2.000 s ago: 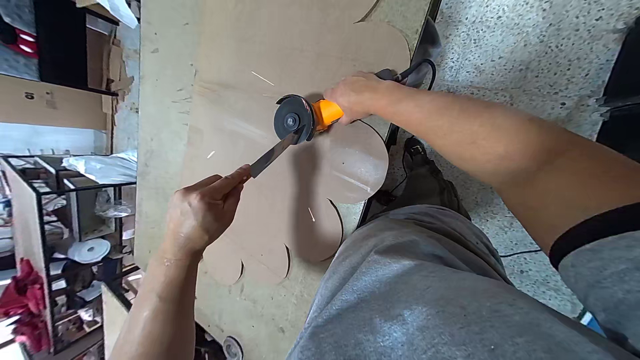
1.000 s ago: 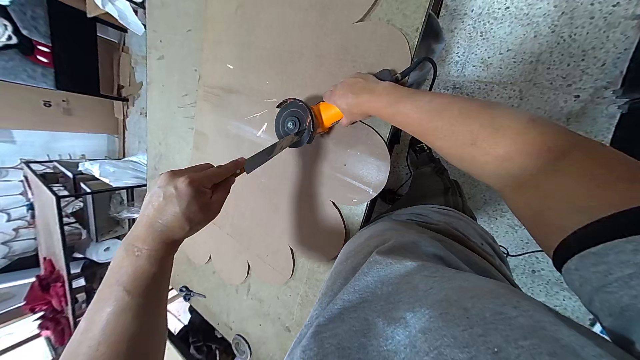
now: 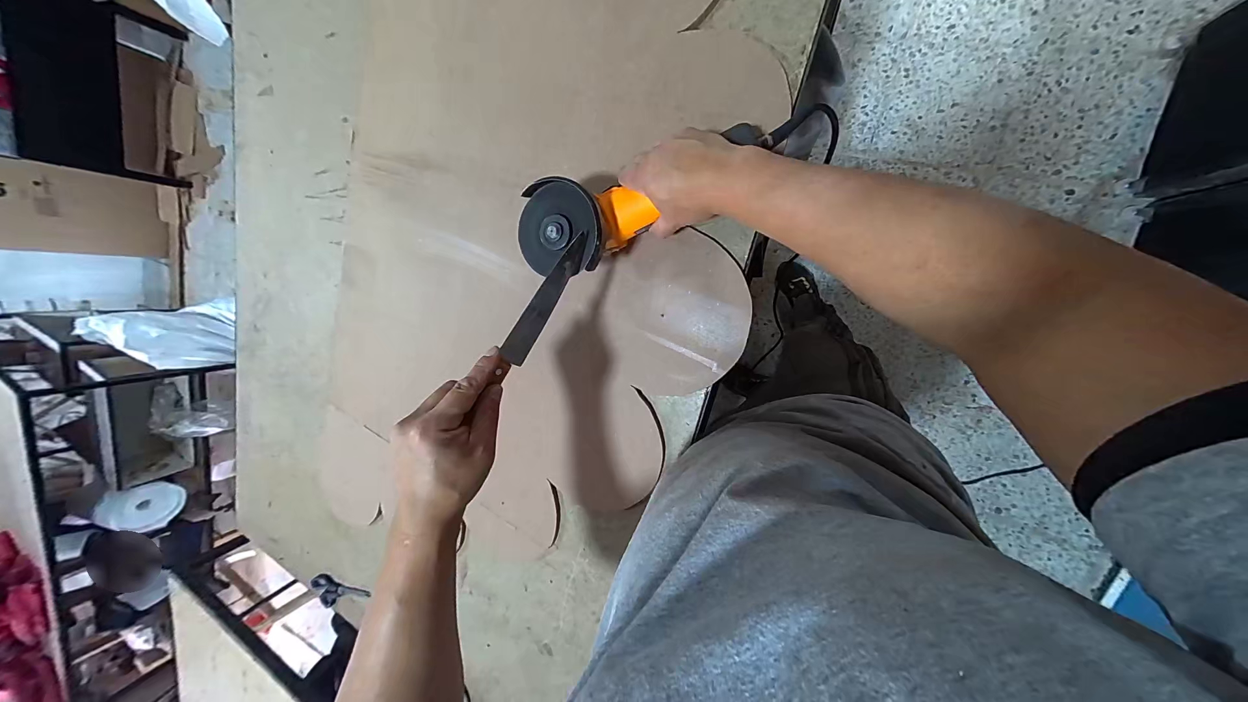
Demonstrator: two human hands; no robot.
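My right hand (image 3: 682,180) grips the body of an orange angle grinder (image 3: 627,216), whose dark disc (image 3: 554,230) faces up beneath a black guard. In my left hand (image 3: 448,439) is the wooden handle of a knife (image 3: 538,314) with a broad, dark blade. The blade slants up and right, its far end at the disc's lower right edge; exact contact cannot be told. Below both tools lies a large brown sheet with scalloped edges (image 3: 458,127), on a worn tabletop (image 3: 283,292).
Metal-framed shelves (image 3: 117,390) with plastic bags and round items stand at the left. Scissors (image 3: 337,589) lie at the lower left. A black cord (image 3: 831,122) runs from the grinder over the table's right edge. Speckled floor (image 3: 916,117) lies to the right.
The knife has turned to a steeper slant against the disc, and my left hand has moved right since one second ago. Bright sparks near the disc in the earlier frames no longer show.
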